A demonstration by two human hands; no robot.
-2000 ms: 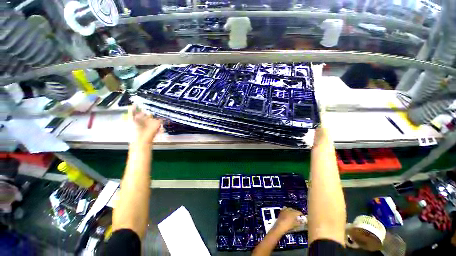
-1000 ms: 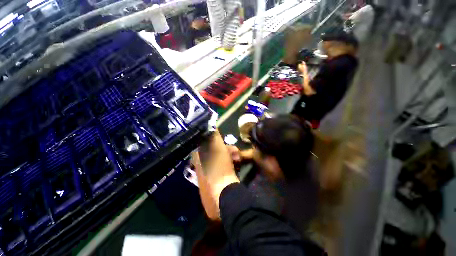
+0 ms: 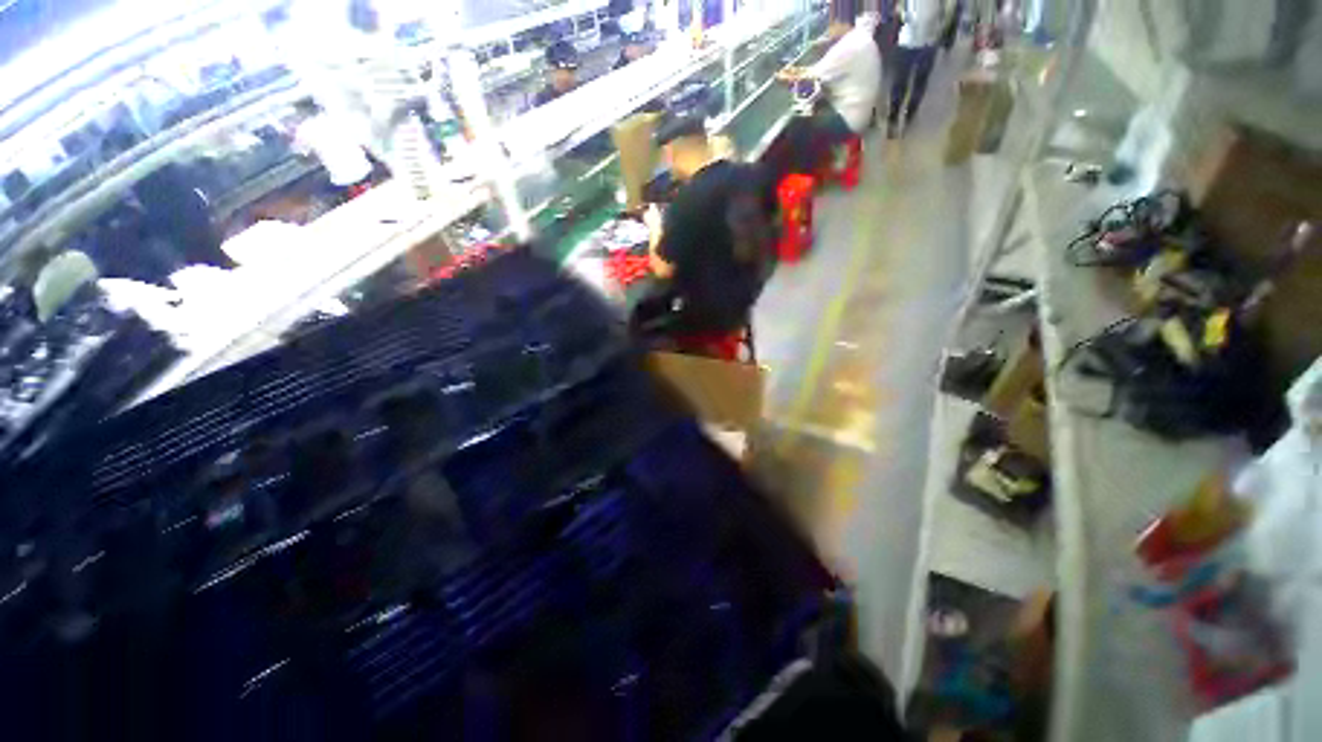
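Observation:
A wide, dark blue-black parts tray [image 3: 435, 507] fills the lower left and centre of the head view, very close and blurred. Its rows of pockets and ridges show faintly, and its right edge slants down. A dark sleeve [image 3: 826, 703] shows at the tray's lower right corner. My right hand is hidden at that corner. My left hand is not in view.
A person in a dark top [image 3: 718, 239] sits at the line. A cardboard box [image 3: 711, 389] is just past the tray's edge. Red stools [image 3: 795, 218] stand along the aisle [image 3: 855, 334]. A storage shelf [image 3: 1066, 478] with cables, bags and boxes runs along the right.
The view has swung right, from the bench to the aisle and shelf. The tray has come along and now covers more of the lower centre. My right hand has gone out of sight.

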